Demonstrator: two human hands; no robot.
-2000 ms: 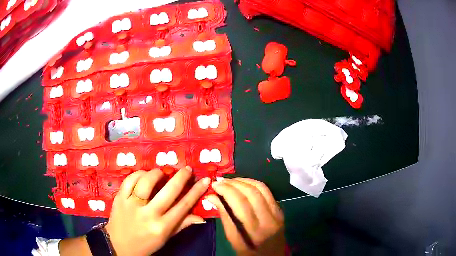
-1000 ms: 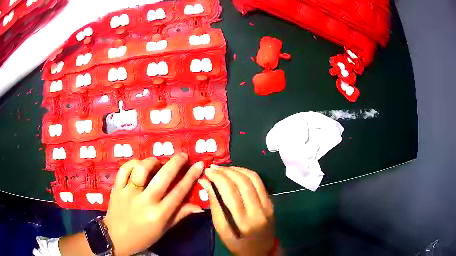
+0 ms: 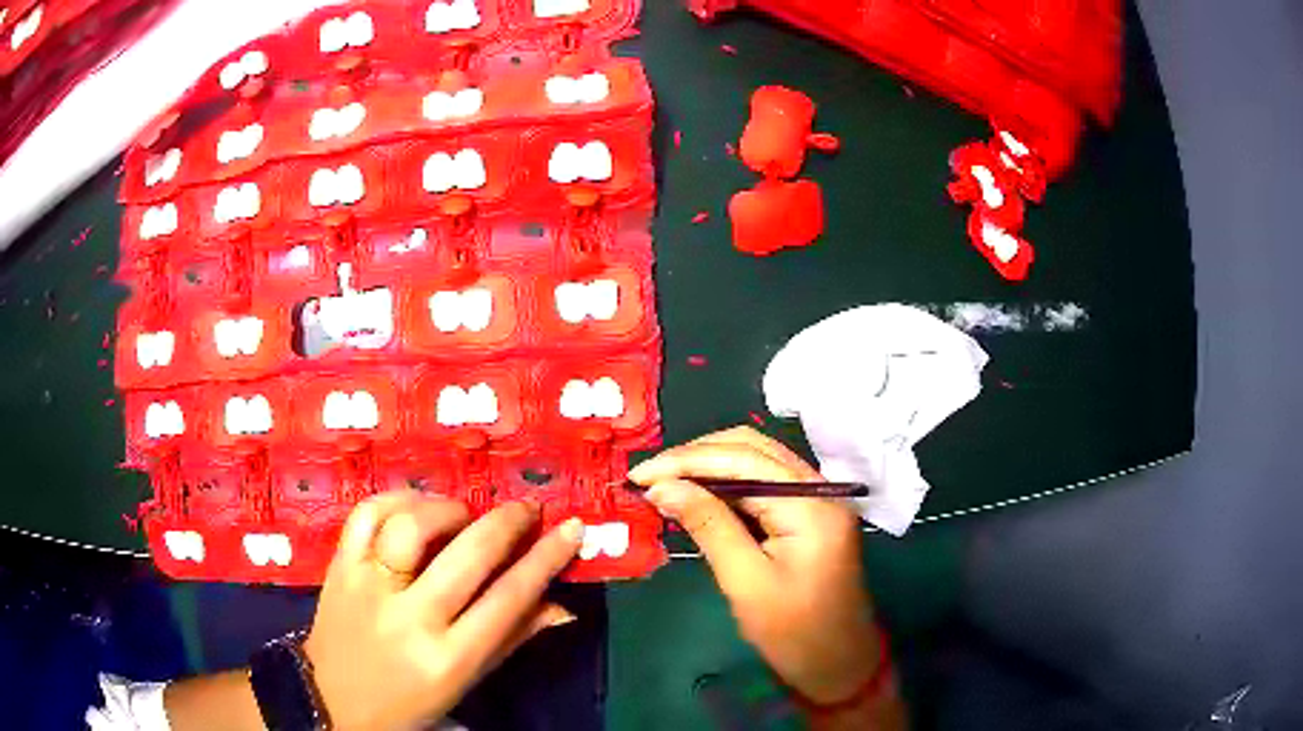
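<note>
A red moulded sheet (image 3: 393, 300) with rows of paired white ovals lies flat in front of me, with one empty gap left of its middle. My left hand (image 3: 436, 600) rests on its near edge, fingers spread and pressing it down; it grips nothing that I can see. My right hand (image 3: 765, 550) holds slim dark tweezers (image 3: 786, 488) between thumb and fingers, lying nearly level with the tip at the sheet's lower right edge. The fingertips hide the tip.
Crumpled white tissue (image 3: 875, 393) lies right of the sheet. Two joined plain red pieces (image 3: 776, 214) and a small eyed cluster (image 3: 996, 207) lie behind it. A red stack (image 3: 986, 50) is at the upper right. A white cover (image 3: 107, 122) is at the upper left.
My right hand has moved right, off the near-edge pieces, and the tweezers have swung from steep to nearly level. My left hand stays on the sheet, whose lower right corner now shows.
</note>
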